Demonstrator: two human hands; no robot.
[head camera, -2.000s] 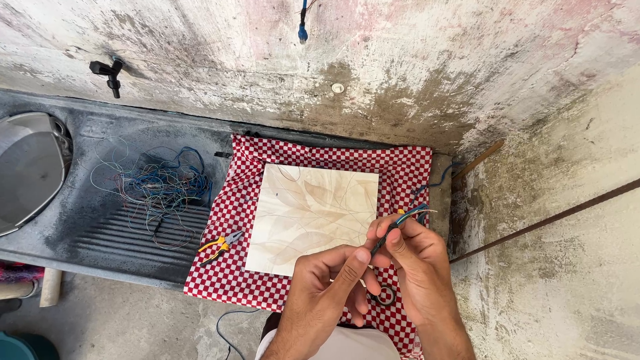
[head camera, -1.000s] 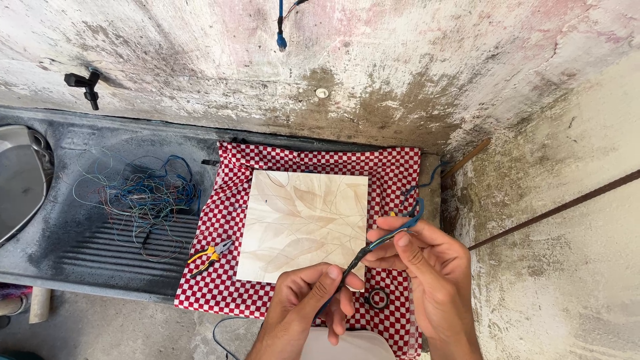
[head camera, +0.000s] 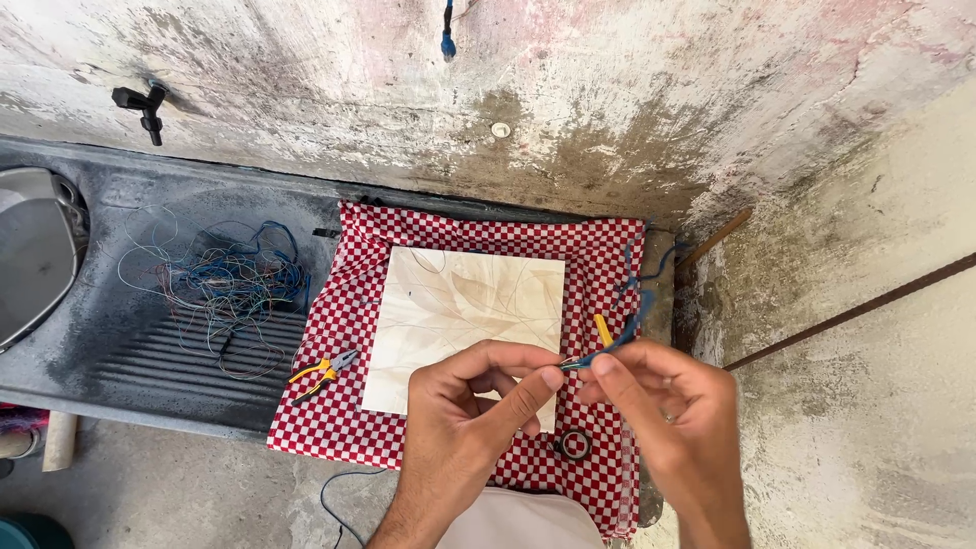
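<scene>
My left hand (head camera: 488, 412) pinches the end of a blue cable (head camera: 625, 335) between thumb and forefinger, where thin coloured wires show. My right hand (head camera: 663, 404) grips the same cable just to the right, its blue jacket curving up past the fingers. Both hands are over the right edge of a beige leaf-patterned tile (head camera: 465, 313), which lies on a red-and-white checked cloth (head camera: 488, 229). A yellow handle (head camera: 603, 330) of a tool stands out behind my right hand; the rest of it is hidden. A roll of black tape (head camera: 573, 444) lies below the hands.
Pliers with yellow-and-black handles (head camera: 324, 375) lie on the cloth's left. A tangle of thin wires (head camera: 236, 274) rests on the ribbed grey sink (head camera: 152, 366), near a grey basin (head camera: 34, 252). A black tap (head camera: 145, 107) and a hanging blue cable end (head camera: 447, 44) are at the wall.
My hands have drawn closer together than one second ago, and the dark stretch of cable that showed between them is no longer visible. A yellow handle now shows behind my right hand.
</scene>
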